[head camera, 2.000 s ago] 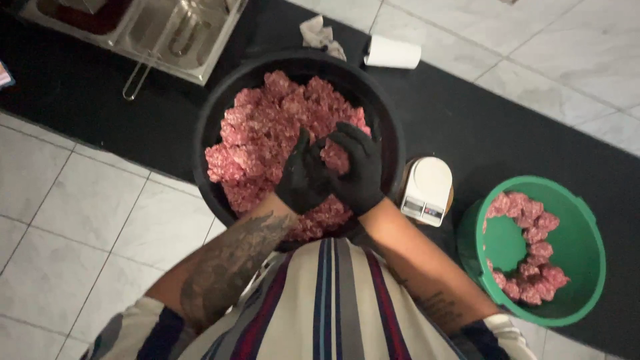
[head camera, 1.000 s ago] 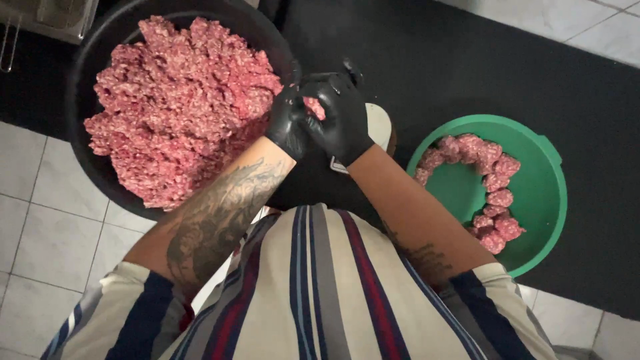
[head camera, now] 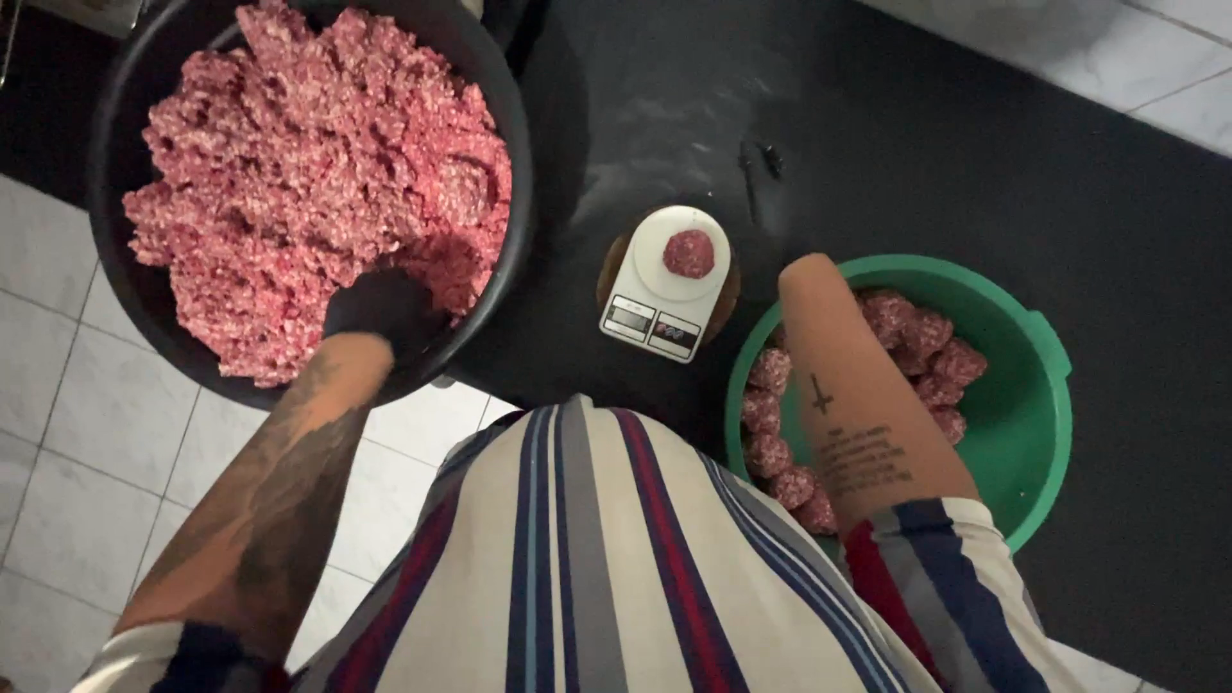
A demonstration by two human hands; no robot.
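Note:
My left hand, in a black glove, reaches into the black tub at the lower right edge of the ground meat; its fingers are hidden. My right hand, also black-gloved, is hard to make out against the dark counter beyond the green tub, right of the scale; its finger pose is unclear. A single meatball rests on the round plate of the white kitchen scale, between the tubs. Several meatballs lie along the green tub's wall, partly hidden by my right forearm.
The black countertop runs diagonally under both tubs and the scale. A brown round board shows beneath the scale. White floor tiles lie at lower left, with pale tiles beyond the counter at upper right.
My hands, earlier together around a lump of meat, have parted. My left hand has moved left into the meat tub. A meatball now sits on the scale.

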